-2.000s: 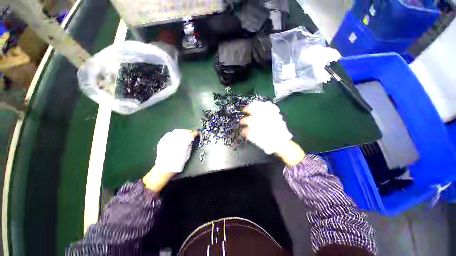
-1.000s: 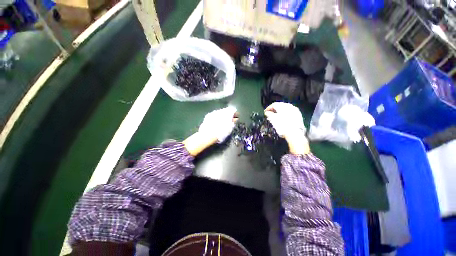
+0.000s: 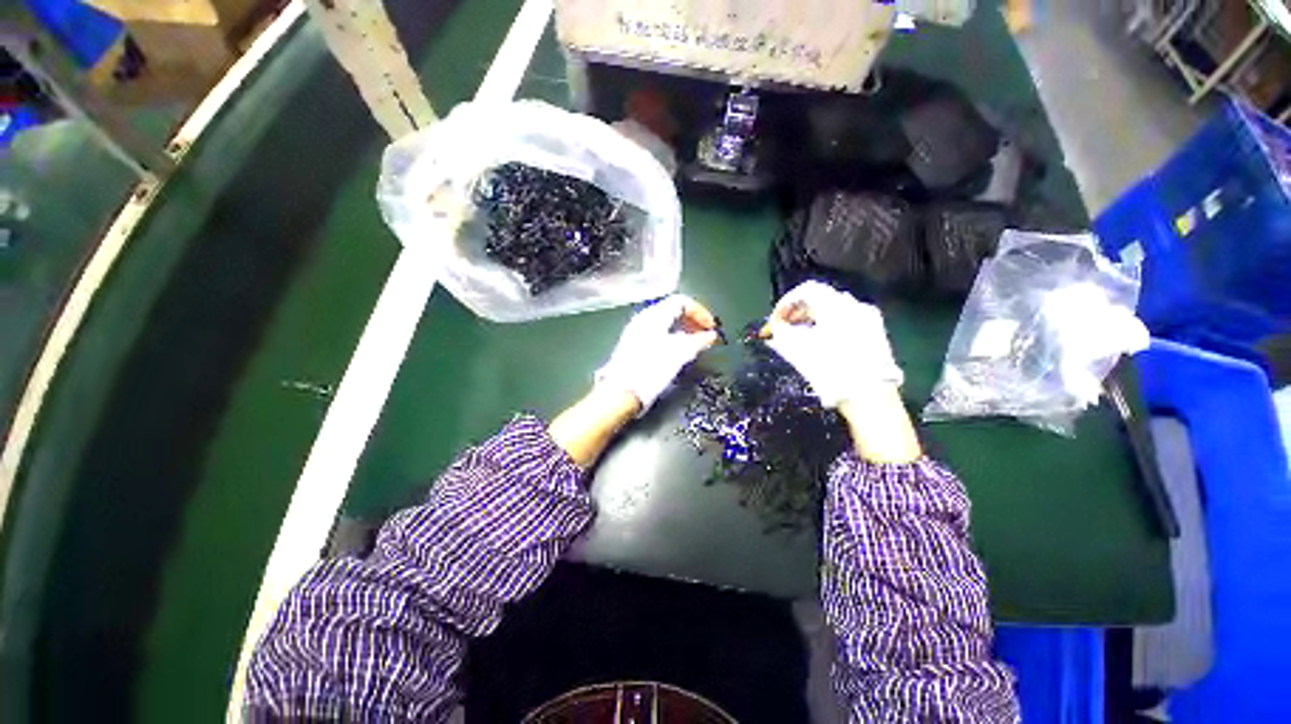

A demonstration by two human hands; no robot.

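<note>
A loose pile of small black parts (image 3: 772, 431) lies on the dark green bench top (image 3: 666, 530). My left hand (image 3: 658, 349), in a white glove with bare fingertips, is at the pile's upper left edge, its fingertips pinched on a small black part. My right hand (image 3: 833, 344), gloved alike, is over the pile's upper right, its fingertips together at a small dark bit; the grip is too small to make out surely. The hands are a little apart. An open clear-white bag (image 3: 644, 269) with more black parts inside is at the upper left.
Dark ribbed blocks (image 3: 864, 241) stand behind my right hand. A shiny-topped device (image 3: 732, 135) and a printed carton (image 3: 722, 40) are at the back. A crumpled clear bag (image 3: 991, 368) with a white bundle (image 3: 1097, 337), a long dark strip (image 3: 1141, 450) and blue bins (image 3: 1239, 474) are right. A white rail (image 3: 340, 439) runs left.
Since two seconds ago the view has shifted, and both hands have moved from the pile's sides to its far edge. Over the last second the fingertips have come closer together, with a small part at the left ones.
</note>
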